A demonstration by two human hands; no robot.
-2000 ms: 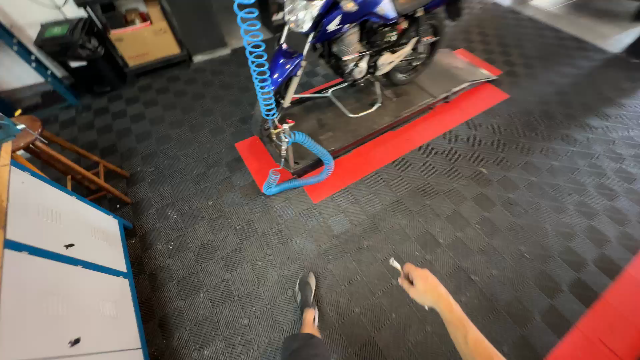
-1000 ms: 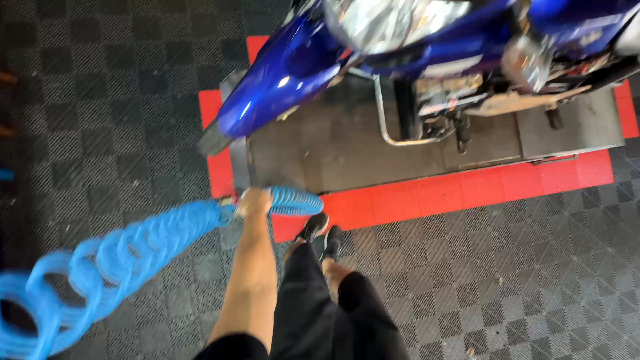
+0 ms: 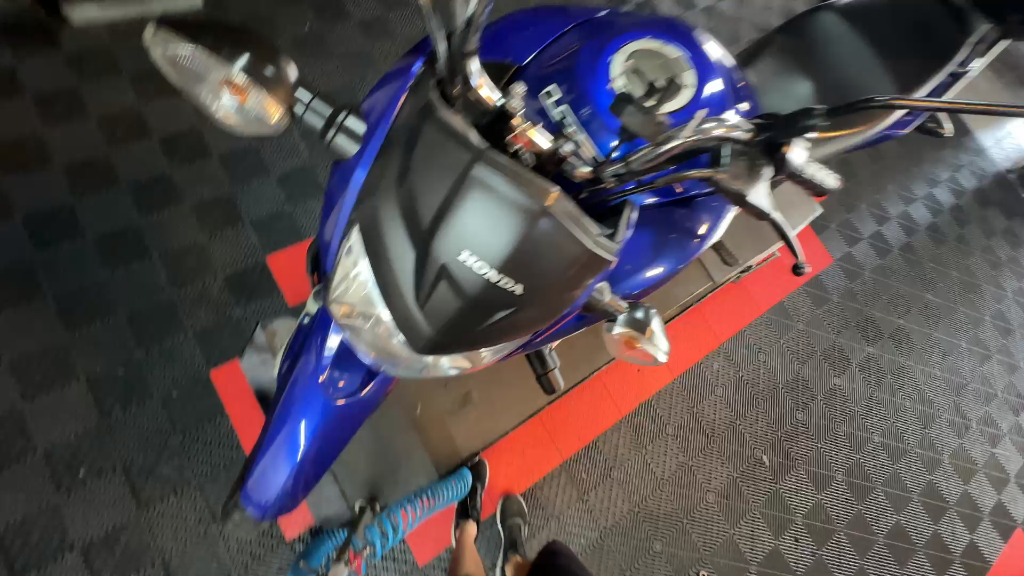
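Observation:
Neither of my hands shows in the head view. A blue Honda motorcycle (image 3: pixel 496 232) stands at the centre, its black headlight cowl (image 3: pixel 472 248) and blue front fender (image 3: pixel 312 424) toward me. On its tank a round silver fuel cap (image 3: pixel 654 76) has a dark thing, perhaps a key, at it. The right-hand part of the handlebar carries a lever (image 3: pixel 780 220). Below the front end, beside my shoes (image 3: pixel 512 516), the blue coiled air hose (image 3: pixel 420 500) and its metal fitting (image 3: pixel 358 540) lie low near the lower edge; what holds them, if anything, cannot be seen.
The motorcycle is over a grey metal platform (image 3: pixel 472 400) bordered by red floor tiles (image 3: pixel 592 408). Black ribbed floor tiles (image 3: pixel 800 400) lie around it. Turn signals (image 3: pixel 638 334) and a mirror stem (image 3: pixel 928 104) stick out from the motorcycle.
One second ago a hand of mine was on the coiled hose; now no hand is in view. The view has moved in over the motorcycle's front.

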